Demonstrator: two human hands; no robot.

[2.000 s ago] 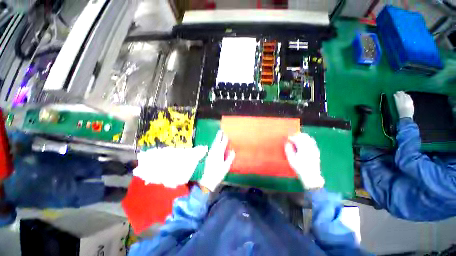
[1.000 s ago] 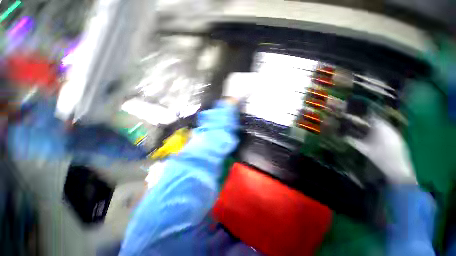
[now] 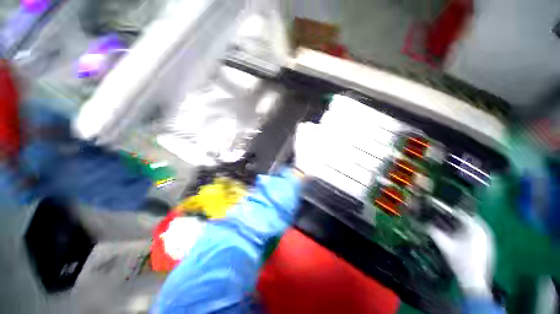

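The view is blurred. The circuit board [image 3: 393, 230], with a white block and orange-brown parts, lies in or over the black solder pallet [image 3: 344, 227]. My gloved left hand [image 3: 304, 147] is at the board's left edge beside the white block. My gloved right hand [image 3: 463, 248] is at the board's right part, its fingers over dark parts. Blur hides whether either hand grips the board. The red separator sheet [image 3: 325, 279] lies in front of the pallet, near my body.
Yellow masking pieces [image 3: 215, 197] lie left of my left sleeve, with a crumpled white cloth [image 3: 181, 236] below them. A pale rail [image 3: 405, 92] runs behind the pallet. A person in blue [image 3: 80, 172] stands at the left. Green mat [image 3: 522, 233] shows at the right.
Both hands have moved from the red sheet to the left and right parts of the board. The camera has turned, and the scene now appears tilted. The red sheet remains in front of the pallet.
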